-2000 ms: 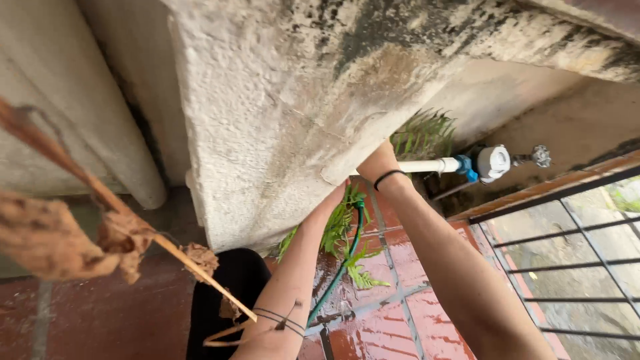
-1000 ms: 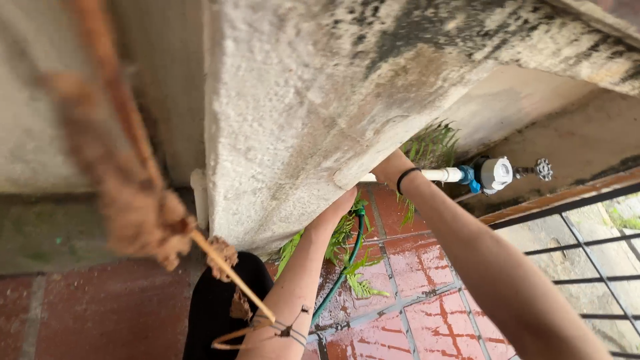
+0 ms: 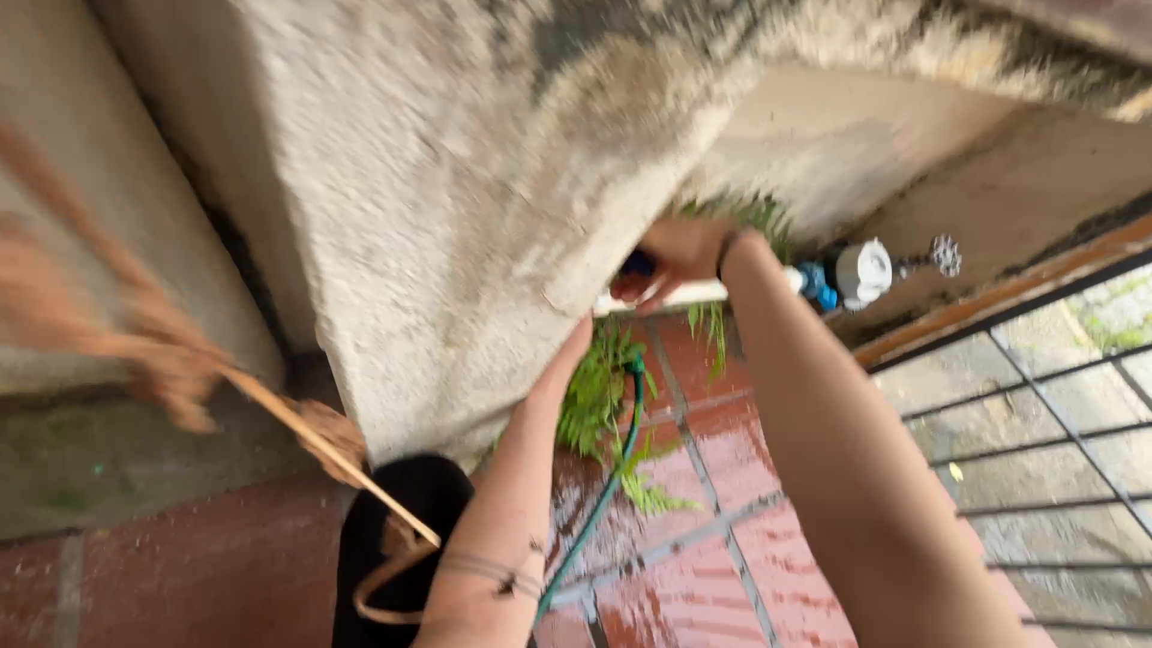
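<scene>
My right hand (image 3: 673, 263) is at the edge of the rough concrete wall (image 3: 468, 207), its fingers curled around a dark blue item (image 3: 637, 264) that is mostly hidden. Just below it runs a white pipe (image 3: 700, 292), which leads right to a blue fitting (image 3: 817, 286) and a white water meter (image 3: 864, 274). My left forearm reaches up to the same wall edge, and the hand itself is hidden behind the concrete. Between the forearms, a green garden hose (image 3: 621, 472) lies beside fern fronds (image 3: 589, 396) on wet red tiles.
A dry stem (image 3: 306, 432) with withered leaves crosses the near left. On the right stand a valve handwheel (image 3: 945, 256) and a black metal gate (image 3: 1062, 441). More fern (image 3: 760, 216) grows behind the pipe. Red floor tiles (image 3: 720, 576) are wet.
My right hand was hidden behind the wall edge and has come into view with a dark blue item in its fingers. My left hand remains hidden.
</scene>
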